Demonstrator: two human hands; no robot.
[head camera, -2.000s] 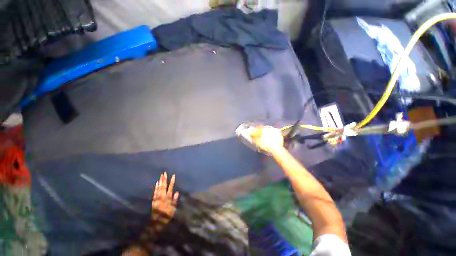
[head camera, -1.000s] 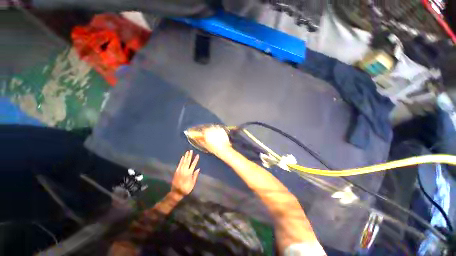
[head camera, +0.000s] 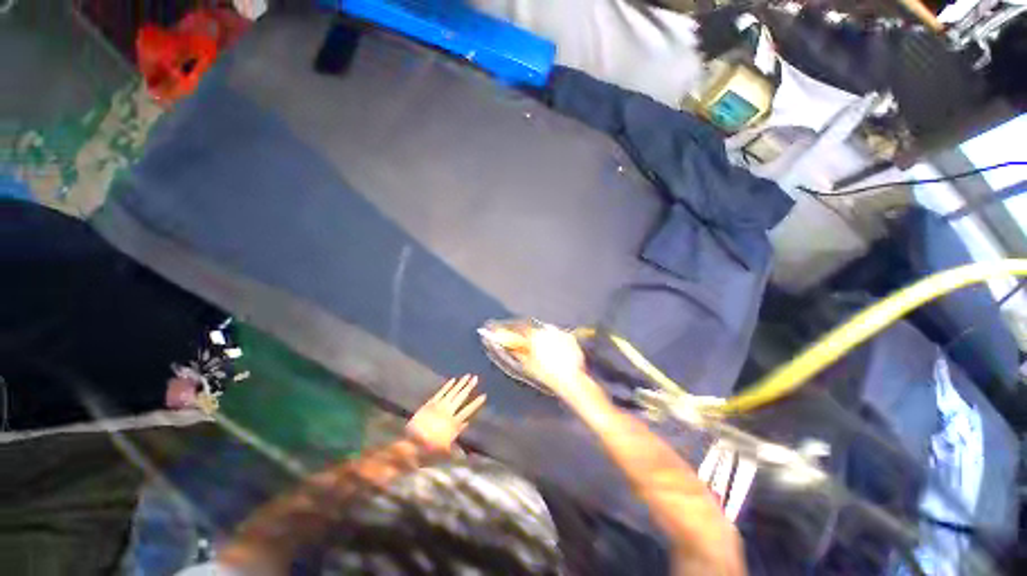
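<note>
Dark navy trousers (head camera: 338, 248) lie flat across the grey padded table (head camera: 451, 169), running from upper left to lower middle. My right hand (head camera: 552, 358) is closed on the handle of a small silvery steam iron (head camera: 502, 344), which rests on the trousers near the table's front edge. A yellow hose (head camera: 878, 329) runs from the iron to the right. My left hand (head camera: 446, 414) lies with fingers spread at the trousers' near edge, just left of and below the iron, and holds nothing.
Bunched navy cloth (head camera: 704, 186) lies along the far right edge. A blue bar (head camera: 451, 36) and a small black object (head camera: 337, 50) are at the far edge. A whitish rest (head camera: 730, 478) is at the lower right. An orange-red bag (head camera: 177, 54) is upper left.
The view has shifted, and the table now sits further up and left. The iron in my right hand has moved along the trousers toward their lower right part. My left hand stays near it.
</note>
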